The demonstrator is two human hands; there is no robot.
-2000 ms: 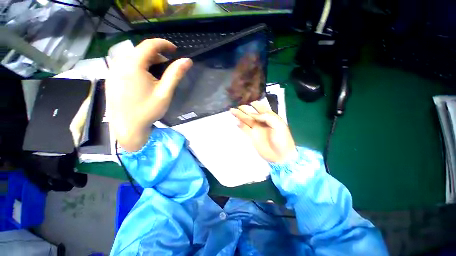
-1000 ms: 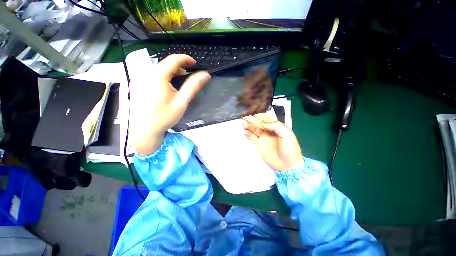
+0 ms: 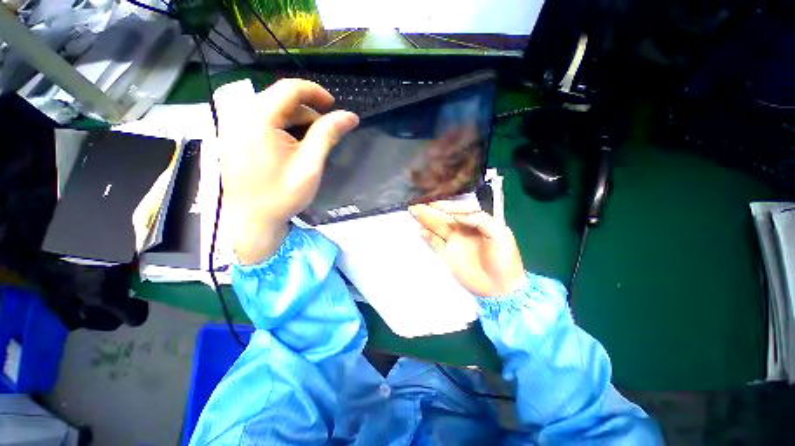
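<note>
A black glossy panel (image 3: 383, 161) is tilted up over white sheets (image 3: 405, 279), its upper edge raised in front of the keyboard. A small white barcode label (image 3: 343, 211) shows at its lower left corner. My left hand (image 3: 283, 161) grips the panel's left side, thumb and fingers around its upper left edge. My right hand (image 3: 471, 244) is at the panel's lower edge, palm up, fingertips touching or just under it; its reflection shows in the glossy face. My right hand's exact hold on the edge is unclear.
The keyboard (image 3: 349, 91) and monitor (image 3: 418, 26) are behind. A mouse (image 3: 540, 171) and a slim dark scanner (image 3: 598, 187) lie right. Black panels with papers (image 3: 109, 196) are stacked left, papers (image 3: 776, 287) far right. Blue bins (image 3: 42, 344) stand below. A cable hangs beside my left wrist.
Since one second ago, the panel's upper edge has risen slightly and the panel tilts more. My right fingertips have shifted a little left along its lower edge. The view has shifted slightly.
</note>
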